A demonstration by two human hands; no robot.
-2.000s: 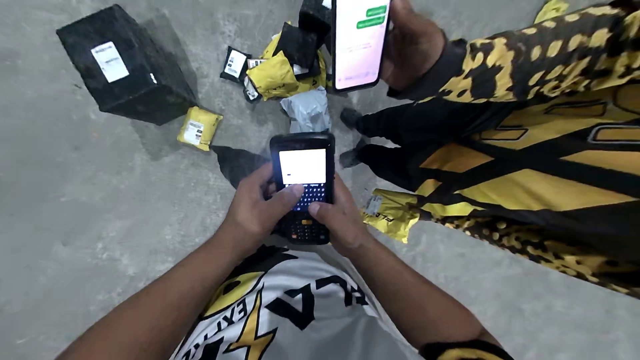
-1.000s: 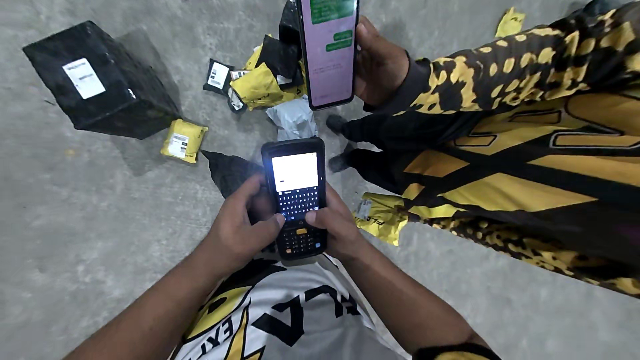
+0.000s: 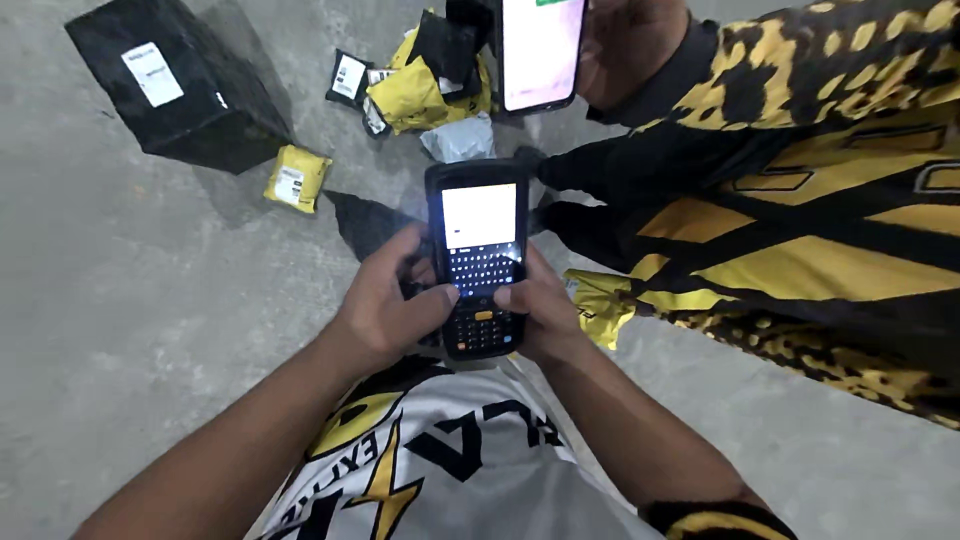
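A black handheld mobile computer (image 3: 480, 259) with a lit screen, an on-screen keyboard and physical keys is held upright in front of my chest. My left hand (image 3: 397, 300) grips its left side, the thumb at the lower left of the touchscreen. Around the right side closes my right hand (image 3: 544, 304), with its thumb resting near the screen's lower right edge. Just above the device, at the top, a smartphone (image 3: 540, 56) with a bright screen is in a co-worker's hand (image 3: 634, 52).
On the concrete floor lie a large black-wrapped box (image 3: 187, 90), a small yellow parcel (image 3: 298, 178), a pile of yellow and black parcels (image 3: 420, 94) and a grey plastic parcel (image 3: 461, 139). A co-worker in a patterned jacket (image 3: 795, 247) stands at right, near a yellow bag (image 3: 600, 300).
Both thumbs have shifted over the keyboard area while the hands keep hold of the device. The co-worker's smartphone has moved up, partly out of view.
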